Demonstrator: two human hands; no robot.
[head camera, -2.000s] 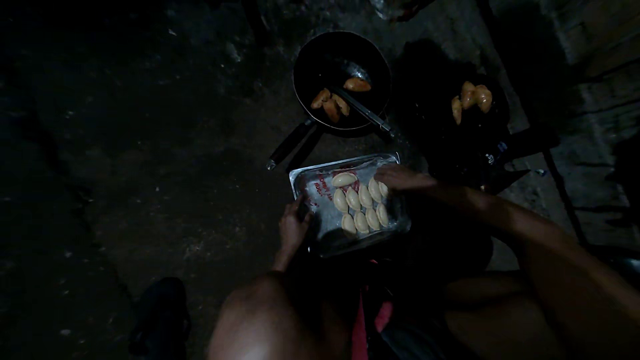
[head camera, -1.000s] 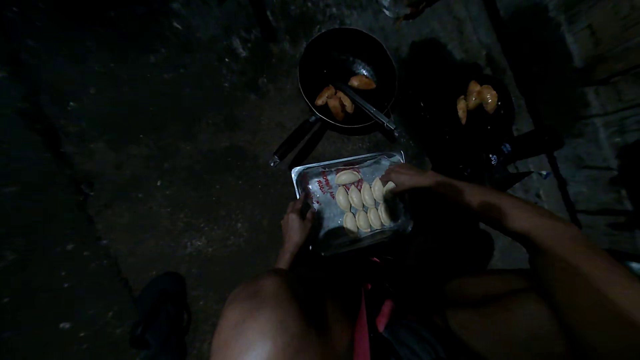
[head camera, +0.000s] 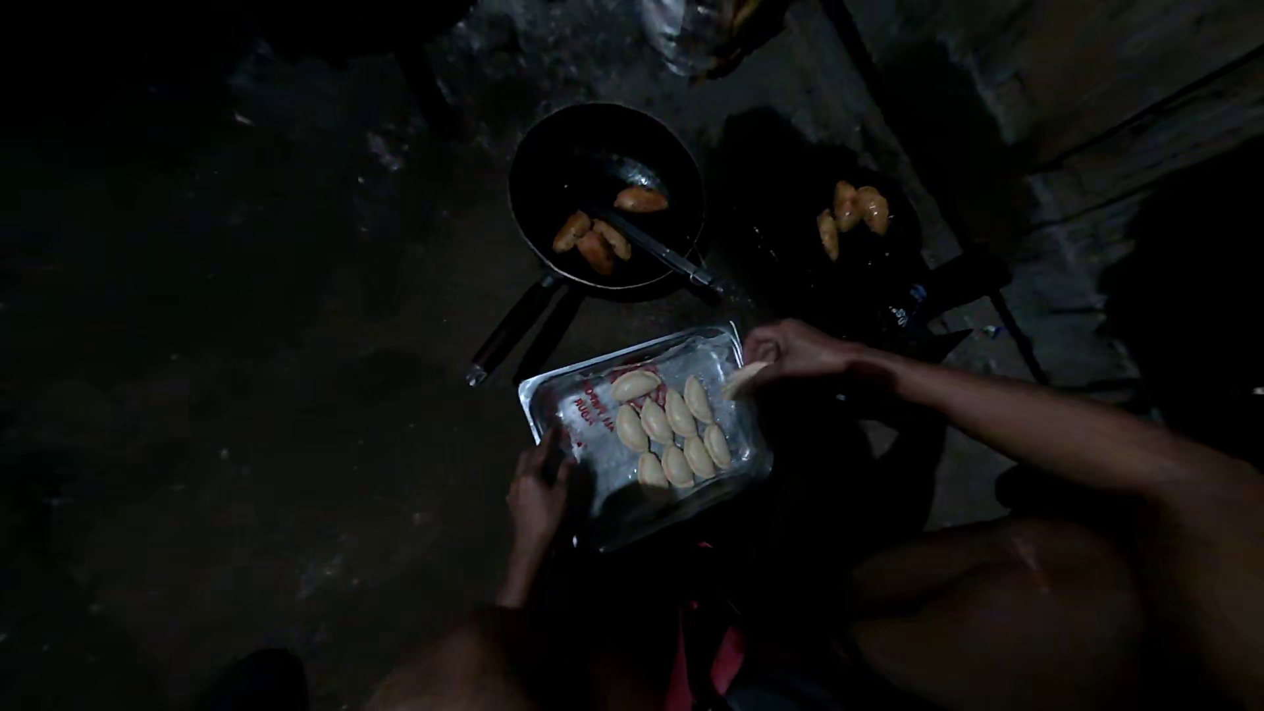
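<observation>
Several pale, uncooked filled dough pieces (head camera: 679, 415) lie in rows in a metal tray (head camera: 583, 362) whose lining bears red writing. My left hand (head camera: 540, 484) rests at the tray's left edge, fingers against its wall. At the upper right corner, my right hand (head camera: 790, 351) pinches one pale dough piece (head camera: 746, 379) over the rim. Beyond the tray stands a dark frying pan (head camera: 703, 197) with several browned pieces (head camera: 595, 247) in it and tongs or a similar metal utensil (head camera: 657, 247) leaning across its rim.
To the right of the pan, several browned pieces (head camera: 854, 209) lie in a dark vessel, its outline hard to see. The pan's handle (head camera: 513, 329) points toward the lower left. A shiny plastic bag or wrap (head camera: 681, 35) is at the top. The surroundings are very dark.
My right hand has moved a little outward to the tray's upper right edge, and a dough piece now shows lifted in its fingers. My left hand stays at the tray.
</observation>
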